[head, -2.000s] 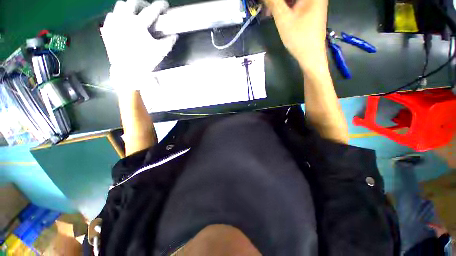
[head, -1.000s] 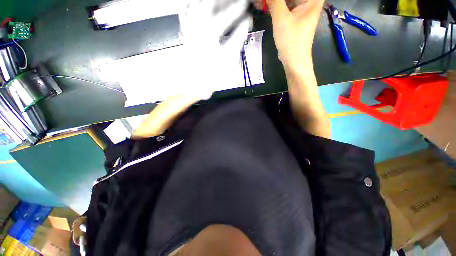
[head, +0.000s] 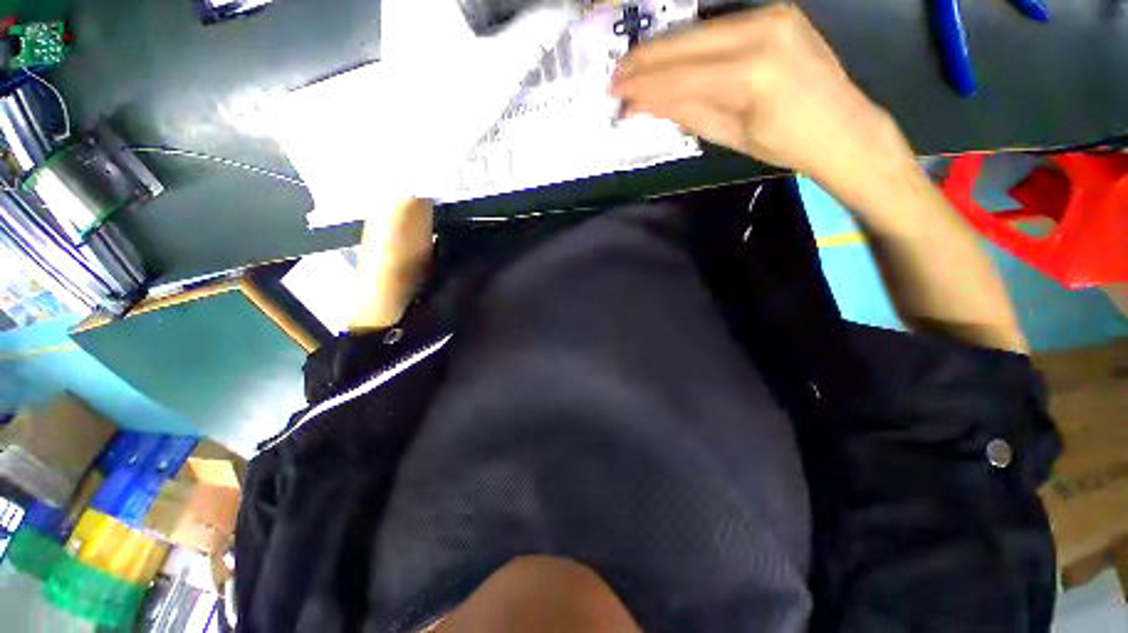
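A long white housing half lies on the dark bench edge in front of me, slots and fine markings showing towards its right end. My left hand, in a white glove, is over the housing; the glare blends them, so its fingers and grip cannot be made out. My bare right hand is at the housing's right end, fingertips close together on or just above its surface. Whether they pinch something small is hidden. A dark cross-shaped part shows just above the fingertips.
Blue-handled cutters lie at the upper right, cut off by the edge. A solder reel, its strand reaching the housing, stands at left beside piled units and a green circuit board. A red stool is at right.
My right hand has come down and inward onto the housing's right end. My gloved hand has shifted slightly left. The dark wires across the housing's right end are no longer seen.
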